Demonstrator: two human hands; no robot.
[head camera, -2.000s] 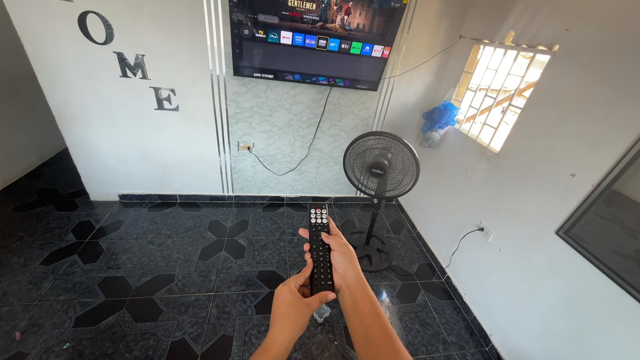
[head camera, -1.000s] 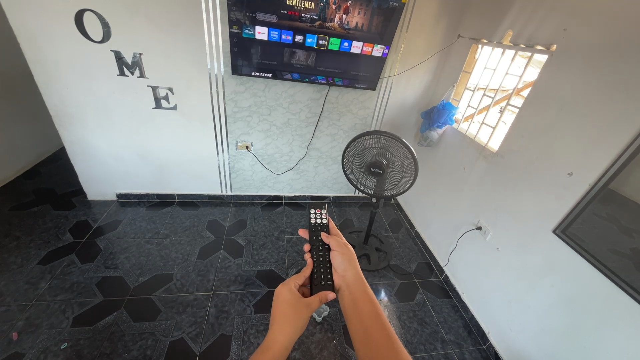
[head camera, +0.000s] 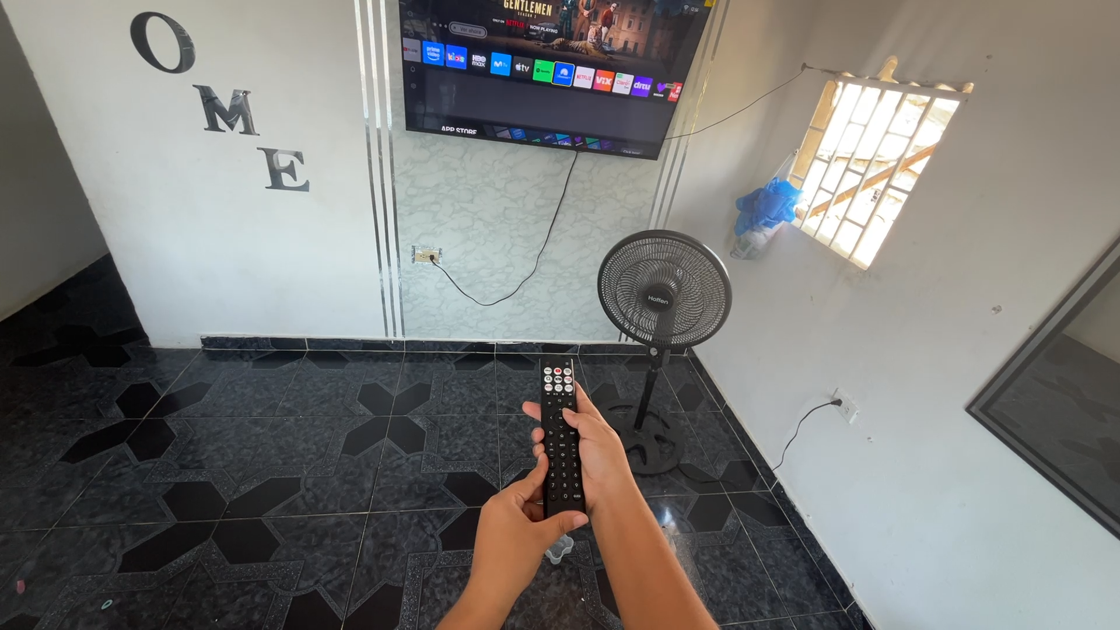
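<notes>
A black TV remote control (head camera: 562, 446) with white and red buttons near its top is held upright between both hands. My left hand (head camera: 516, 516) grips its lower end, the thumb across the bottom edge. My right hand (head camera: 602, 446) wraps its right side, with the thumb on the buttons of the upper half. Beyond them, a wall-mounted television (head camera: 542, 96) shows a row of app tiles under a film banner; one tile right of the middle is outlined. The television's top edge lies outside the view.
A black pedestal fan (head camera: 663, 293) stands by the corner on the dark tiled floor (head camera: 262, 429). A power cord runs from the television to a wall outlet (head camera: 426, 255). A blue plastic bag (head camera: 766, 206) hangs beside the barred window (head camera: 875, 162). A dark-framed panel (head camera: 1050, 376) is at the right.
The row of app tiles on the television has shifted to the left, and different tiles show at its right end. Both hands keep the same hold on the remote.
</notes>
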